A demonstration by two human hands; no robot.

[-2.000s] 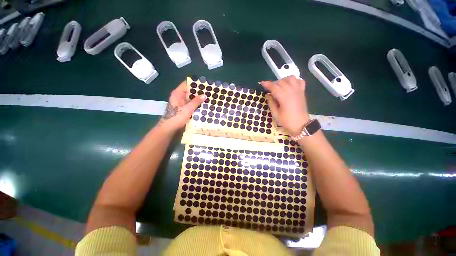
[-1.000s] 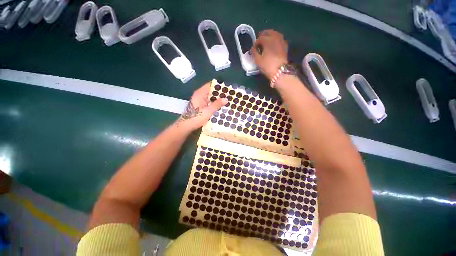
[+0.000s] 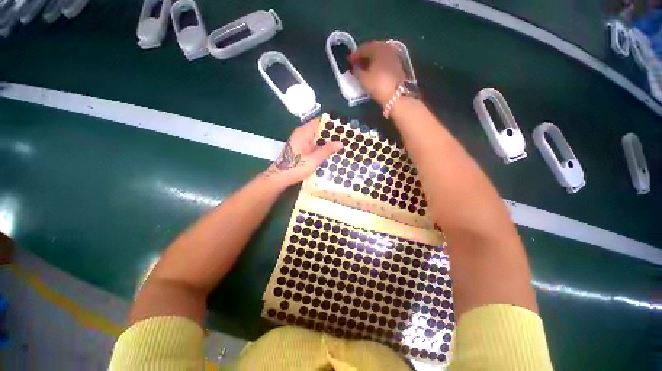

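My left hand (image 3: 306,151) grips the left edge of the smaller dot sheet (image 3: 370,171), its thumb on top of the dark round pads. This sheet lies over the upper part of the dot sheet stack (image 3: 356,282). My right hand (image 3: 381,71) is beyond the sheets, its fingertips at the inner side of a white housing (image 3: 351,88). A dark, blurred adhesive dot (image 3: 364,64) shows at its fingers. Another white housing (image 3: 404,59) is partly hidden behind this hand. The exact finger contact is blurred.
Beyond the white strip (image 3: 181,130), more white housings lie on the green belt: one at centre left (image 3: 289,85), several at the upper left. Two at the right (image 3: 501,124) (image 3: 559,157) carry a dark spot. A paler housing (image 3: 636,164) lies at the far right.
My right hand has gone from the sheet's top edge out to the housings, then left from one housing to another. The housings have shifted right in view. My left hand keeps its hold.
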